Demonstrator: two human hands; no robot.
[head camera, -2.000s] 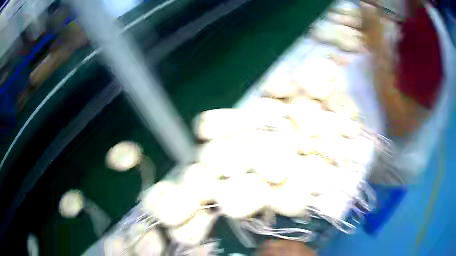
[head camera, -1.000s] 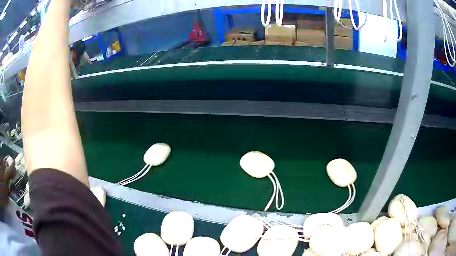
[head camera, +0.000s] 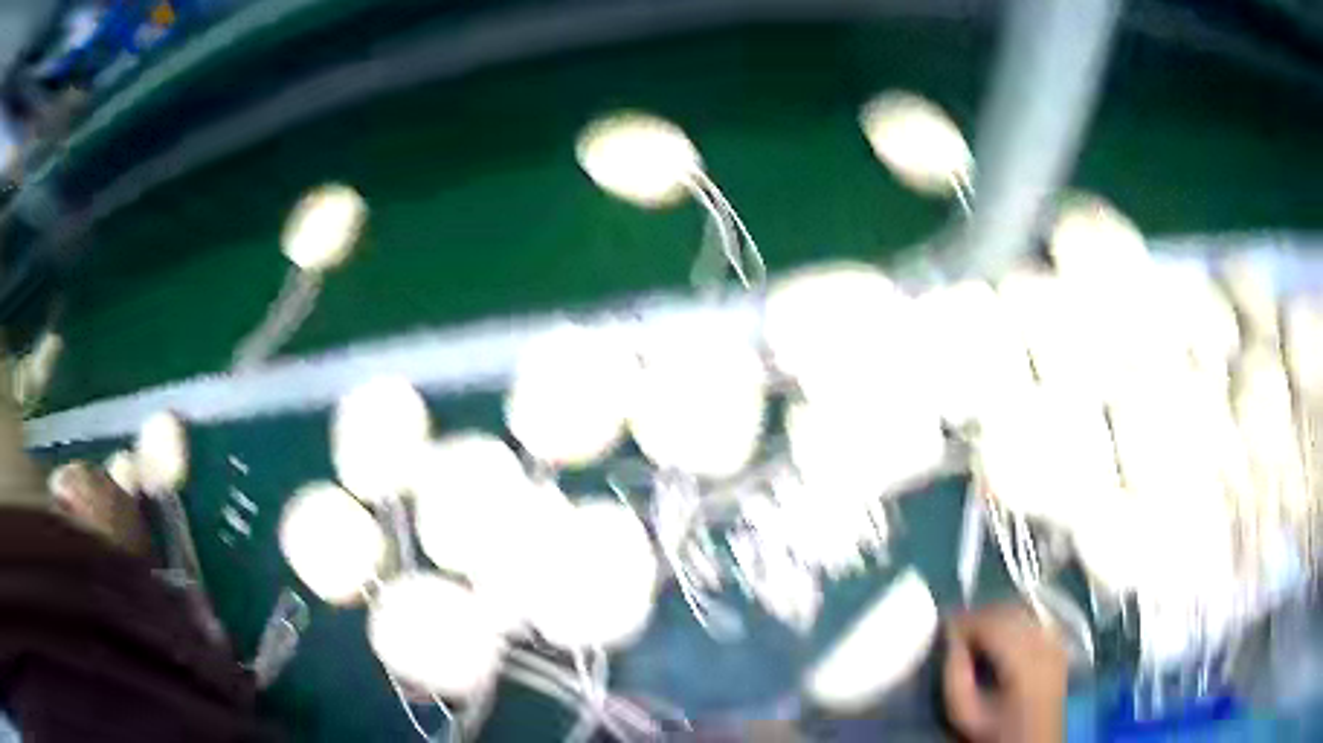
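The picture is blurred and overexposed. Many cream, pebble-shaped devices with pale cord loops lie on the green bench before me. My right hand is at the bottom right with curled fingers, cut off by the lower edge. A device, seen as a half-oval, is close beside its fingers; whether it is held cannot be told. My dark sleeve is at the lower left. A blurred hand shows just above it near small cream devices; whether it is my left hand or another person's is unclear.
A green conveyor runs behind a pale rail and carries several devices. A grey post stands at the upper right. Devices are heaped densely at the right. Small white bits lie on the left bench.
The view has tilted down, so more bench shows. My left arm, earlier raised across the left, now shows mainly as a sleeve at the lower left. My right hand has come into view.
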